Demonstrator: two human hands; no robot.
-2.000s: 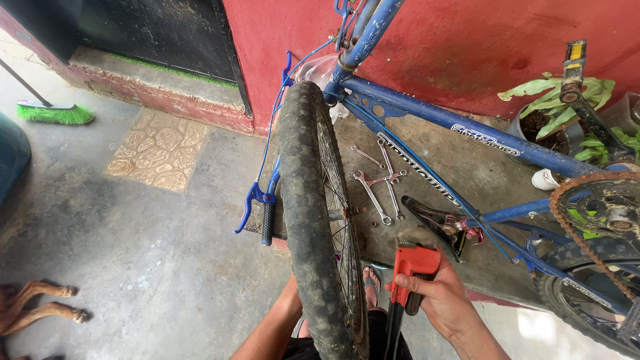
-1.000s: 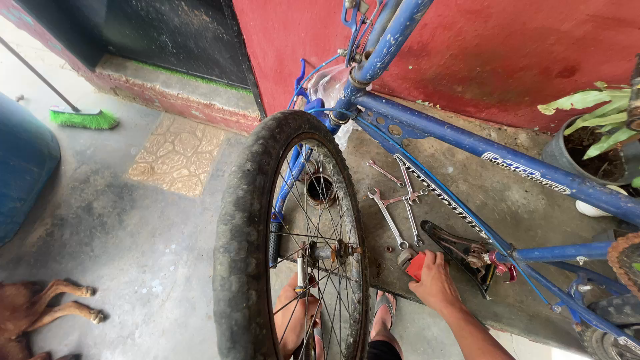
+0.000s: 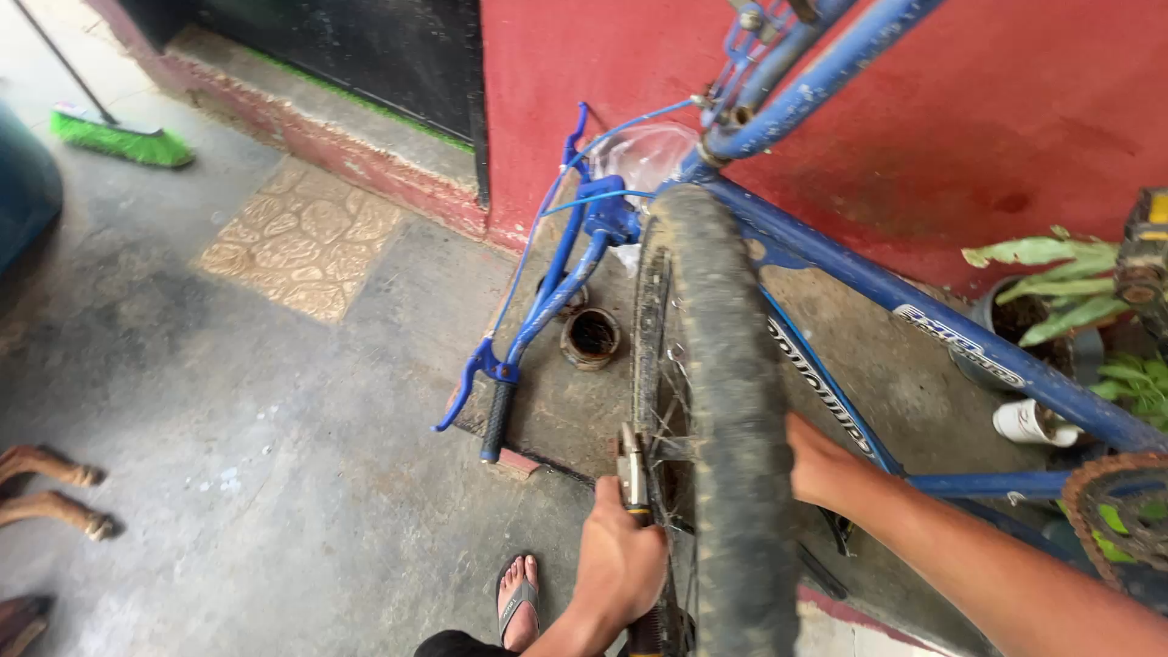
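A bicycle wheel with a worn black tyre [image 3: 735, 392] stands on edge before me. My left hand [image 3: 620, 557] is closed round the dark handle of a pliers-like tool [image 3: 632, 465], whose metal jaws are at the hub on the wheel's left side. On the wheel's other side is my right hand [image 3: 808, 461], mostly hidden behind the tyre; whether it grips anything is out of sight. The blue bicycle frame [image 3: 858, 292] lies beyond and to the right, with its blue handlebar [image 3: 557, 297] left of the wheel.
A small round pot [image 3: 590, 338] stands on the ledge under the handlebar. Potted plants [image 3: 1058, 283] and a white cup [image 3: 1031, 422] are at right by the red wall [image 3: 584, 73]. A green broom [image 3: 123, 137] and an animal's legs [image 3: 55, 493] are at left.
The wheel has turned from showing its spokes to nearly edge-on. My right hand has moved from beside the wrenches to behind the tyre. The red tool seen in it earlier is out of sight.
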